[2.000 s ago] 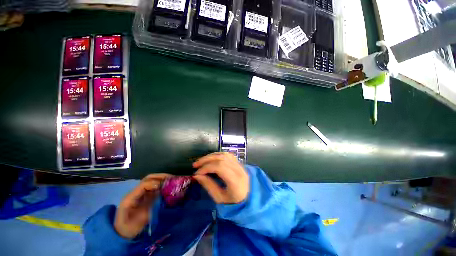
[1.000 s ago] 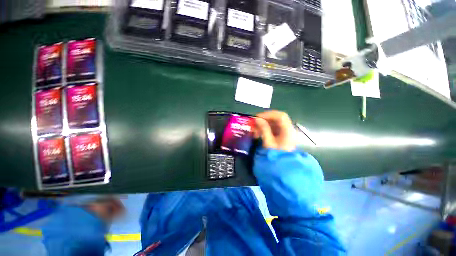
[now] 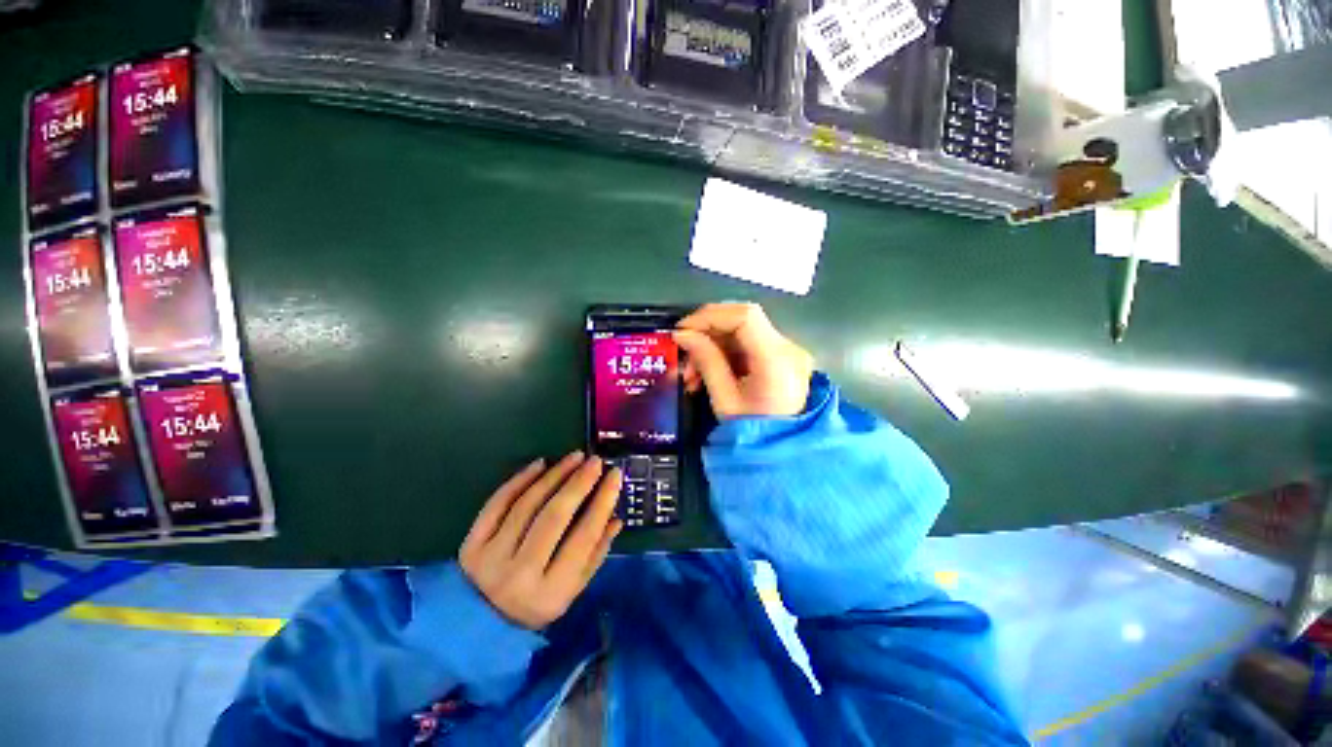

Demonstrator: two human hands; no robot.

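A black keypad phone lies face up on the dark green bench in front of me. A red-purple printed screen film reading "15:44" lies over its screen. My right hand pinches the film's upper right corner between thumb and finger. My left hand rests flat with its fingertips on the lower left of the phone, beside the keys, and holds nothing. A white smoothing card lies on the bench above the phone. A film sheet with several films in two columns lies at the left.
A clear plastic phone tray with black phones and a loose white label spans the top. A thin white strip lies to the right. A metal post, a brown object and a green stick stand at upper right.
The film has moved left from beside the phone's screen onto it, with my right hand at its corner. My left hand has come up from below the bench edge to the phone.
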